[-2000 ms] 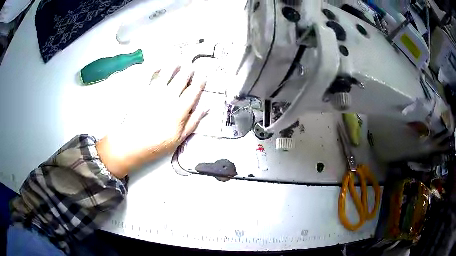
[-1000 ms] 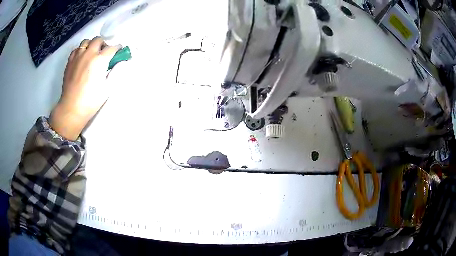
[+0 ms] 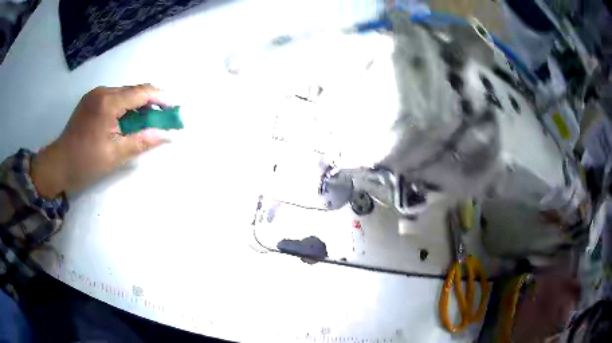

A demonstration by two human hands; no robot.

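My left hand [image 3: 94,137] is at the left of the white table, its fingers closed around the green handle of a screwdriver [image 3: 151,120]. The screwdriver's metal shaft cannot be made out in the glare. The sewing machine head [image 3: 443,114] is blurred at the centre right, over its bed plate [image 3: 389,244]. My right hand cannot be made out; a blurred, reddish-brown patch shows at the lower right edge, and I cannot tell what it is.
Orange-handled shears [image 3: 463,293] lie on the right of the bed, beside a yellow-green tool [image 3: 468,216]. Navy patterned cloth [image 3: 121,25] lies at the upper left. A dark grey flat piece [image 3: 303,247] is at the bed's front edge. Cluttered items line the right side.
My left hand has gone from lying flat beside the needle area to the left, and has taken hold of the screwdriver. The view has shifted, and the machine head is now blurred.
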